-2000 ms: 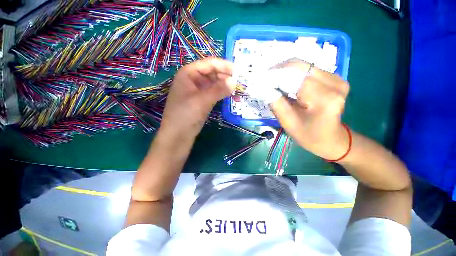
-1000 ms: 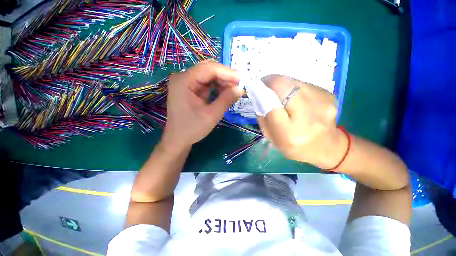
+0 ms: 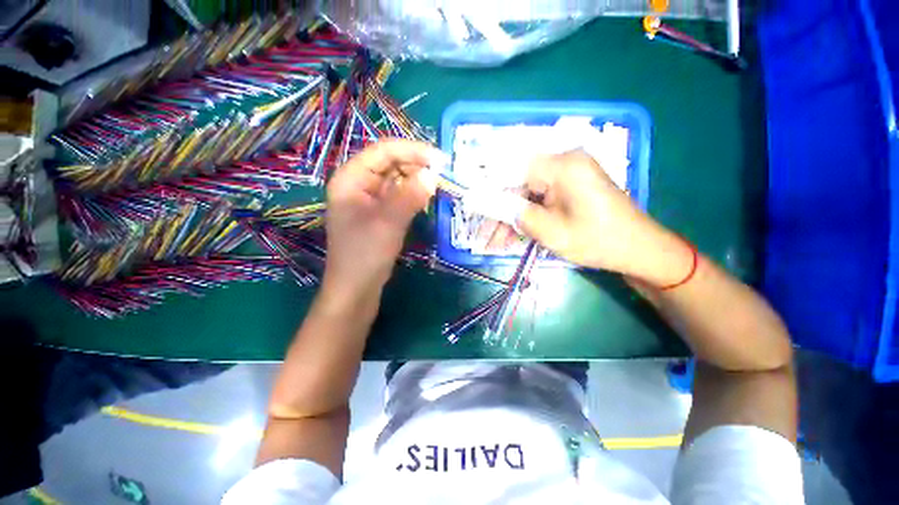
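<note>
My left hand [image 3: 380, 197] is at the tray's left edge, with thumb and index finger pinched on a small white piece with short coloured wires [image 3: 450, 185]. My right hand [image 3: 582, 212] is over the tray, its fingertips closed near white material; finger covering and housing cannot be told apart there. A bunch of coloured leads [image 3: 522, 276] hangs below my right fingers over the tray's near edge. The blue tray [image 3: 644, 163] holds many white pieces [image 3: 591, 138]. Glare hides the detail between the hands.
Herringbone rows of coloured leads [image 3: 187, 163] cover the bench's left side. A few dark-ended leads [image 3: 473, 314] lie near the front edge. A clear plastic bag [image 3: 473, 30] lies beyond the tray. A piece with orange ends [image 3: 653, 24] is far right. A large blue bin [image 3: 823, 187] stands at right.
The view has shifted, showing more of the bench's far side. The hands have moved slightly apart, and coloured wires show between them. The lead bunch shows again below my right hand.
</note>
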